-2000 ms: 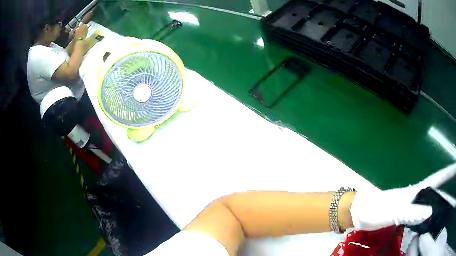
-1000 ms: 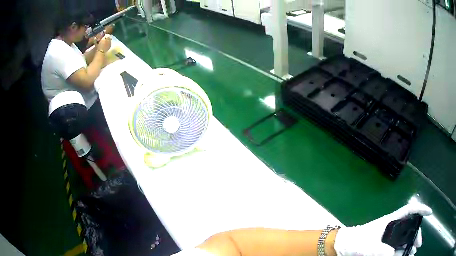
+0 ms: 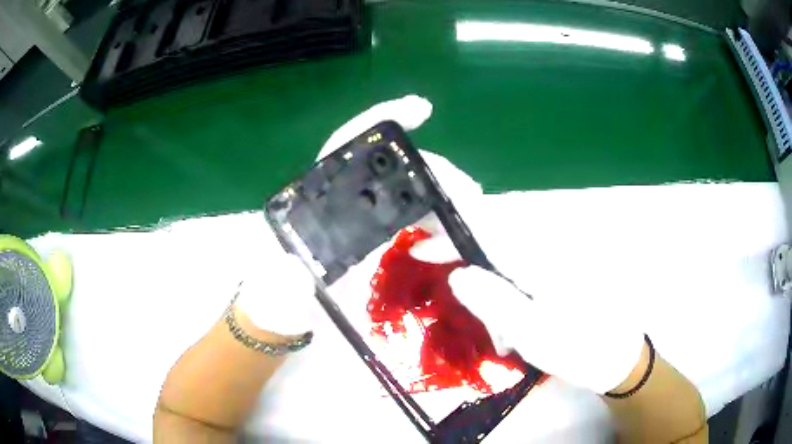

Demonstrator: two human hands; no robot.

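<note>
A black phone middle frame [image 3: 347, 204] is held up, tilted, in front of me, its solid plate with camera hole at the upper end. Red film [image 3: 425, 303] shows through its window, lying on the white bench covering. My left hand [image 3: 282, 290], in a white glove, grips the frame's left edge, with gloved fingers showing behind its top. My right hand [image 3: 547, 329], also in a white glove, is at the frame's right long edge, its fingers reaching over the window. Whether the right fingers touch the film cannot be told.
The green belt [image 3: 564, 113] runs behind the white bench covering [image 3: 695, 260]. Stacked black trays [image 3: 217, 43] stand at the upper left. Another frame [image 3: 82, 173] lies on the belt at left. A green-rimmed fan [image 3: 17, 316] stands at the left edge.
The view has swung right and down to the bench. Both gloved hands and the frame are now in the middle, and the red film shows again. The fan and trays have shifted left in view.
</note>
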